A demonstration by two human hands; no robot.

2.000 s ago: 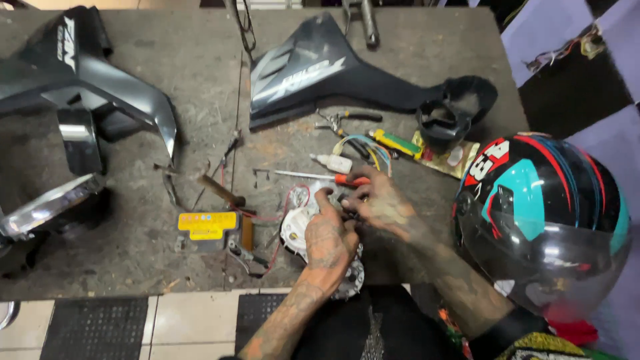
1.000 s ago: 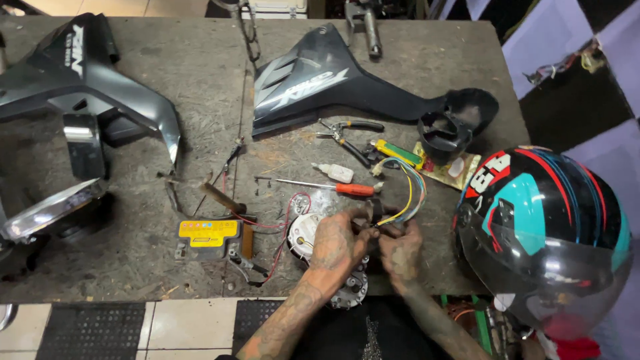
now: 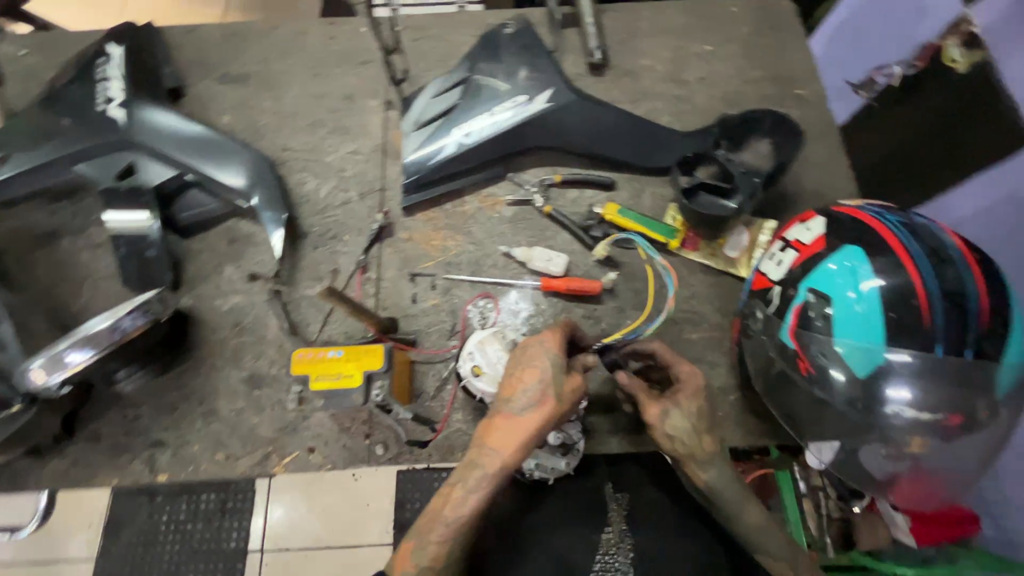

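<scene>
A small dark part (image 3: 614,358) with a loop of yellow, blue and orange wires (image 3: 662,292) is held between my two hands. My left hand (image 3: 548,376) pinches it from the left, above a white round instrument unit (image 3: 488,356) that it partly covers. My right hand (image 3: 668,388) grips the dark part from the right. A metallic housing (image 3: 556,452) shows below my left hand. Above the hands lie a screwdriver with an orange handle (image 3: 570,286) and a small white bottle (image 3: 540,259). Thin red wires run from the unit toward a battery with a yellow label (image 3: 340,368).
Two dark plastic fairings (image 3: 512,112) (image 3: 192,136) lie at the back and left. Pliers (image 3: 572,182), a yellow-green tube (image 3: 640,224) and a packet (image 3: 740,244) are behind the hands. A helmet (image 3: 872,320) stands at the right edge, and a chromed headlight (image 3: 96,344) at the left.
My right hand has moved down and right from its place two seconds ago. The wire loop, earlier lying partly behind the hands, now rises from the dark part between them.
</scene>
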